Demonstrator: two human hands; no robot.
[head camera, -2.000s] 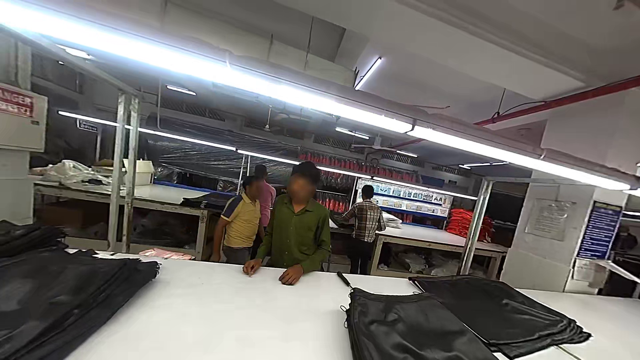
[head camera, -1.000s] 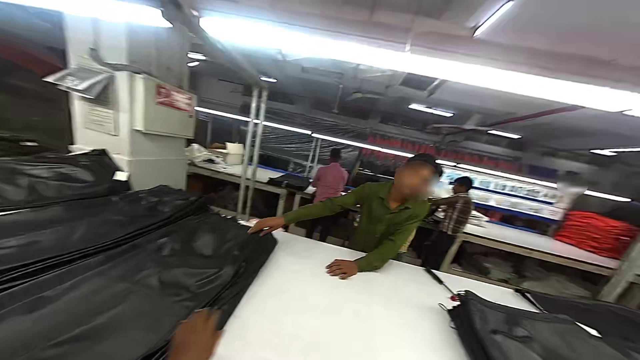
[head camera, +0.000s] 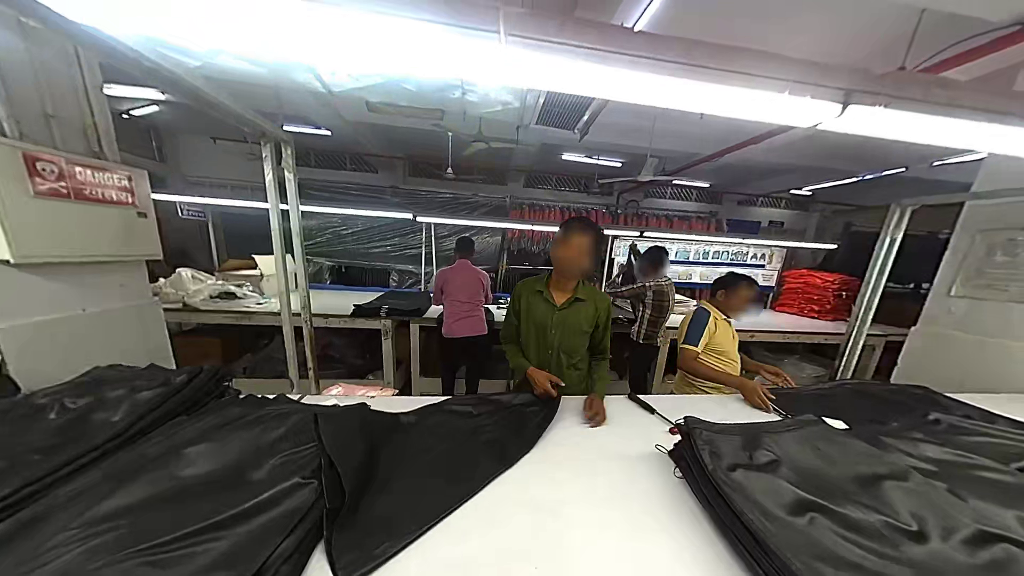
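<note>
Neither of my hands shows in the head view now. On the white table (head camera: 616, 488) a black cloth piece (head camera: 432, 448) lies spread from the left stack (head camera: 184, 472) toward the middle. Its far corner is at the hand of a co-worker in a green shirt (head camera: 560, 328), who stands across the table. A second stack of black cloth pieces (head camera: 856, 488) lies at the right, with cords or loops at its left edge. Beside it is a thin tool with a black handle (head camera: 642, 402), its exact kind unclear.
A co-worker in a yellow shirt (head camera: 712, 344) has both hands by the black cloth at the far right. Metal posts (head camera: 292, 272) rise beyond the table at left and right. Farther back are another worktable (head camera: 336, 304), two more people and a red fabric pile (head camera: 816, 294).
A hand seen at the left stack one second ago is out of view. One black piece now extends from that stack toward the green-shirted co-worker, who stands more upright. The view has swung right.
</note>
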